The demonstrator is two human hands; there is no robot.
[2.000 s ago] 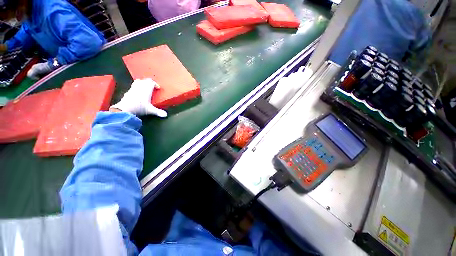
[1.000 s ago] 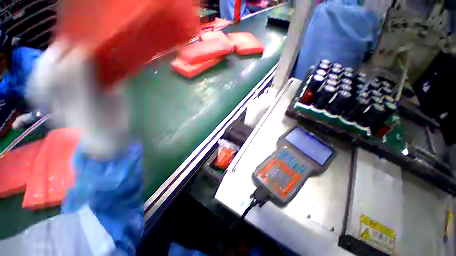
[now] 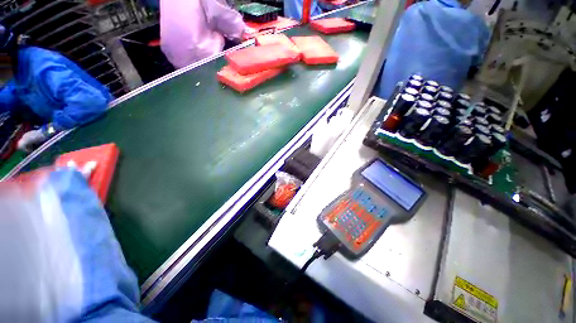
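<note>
Red foam pads lie at the near left end of the green conveyor belt, partly covered by my blue left sleeve. A small part of my white-gloved left hand shows over the pads; the rest is hidden behind the sleeve, so its grip cannot be told. A whitish translucent sheet or cover blurs the lower left over my forearm. More red pads lie farther along the belt, some stacked. My right hand is not in view.
A grey handheld controller with a black cable lies on the metal machine. A capacitor-filled board sits behind it. A black bin holds a bag of orange-red parts beside the belt rail. People in blue and pink smocks stand around the line.
The pad lifted by my left hand one second ago is no longer raised in view. The arm has moved down and left over the near pads. The middle of the belt shows no pad now.
</note>
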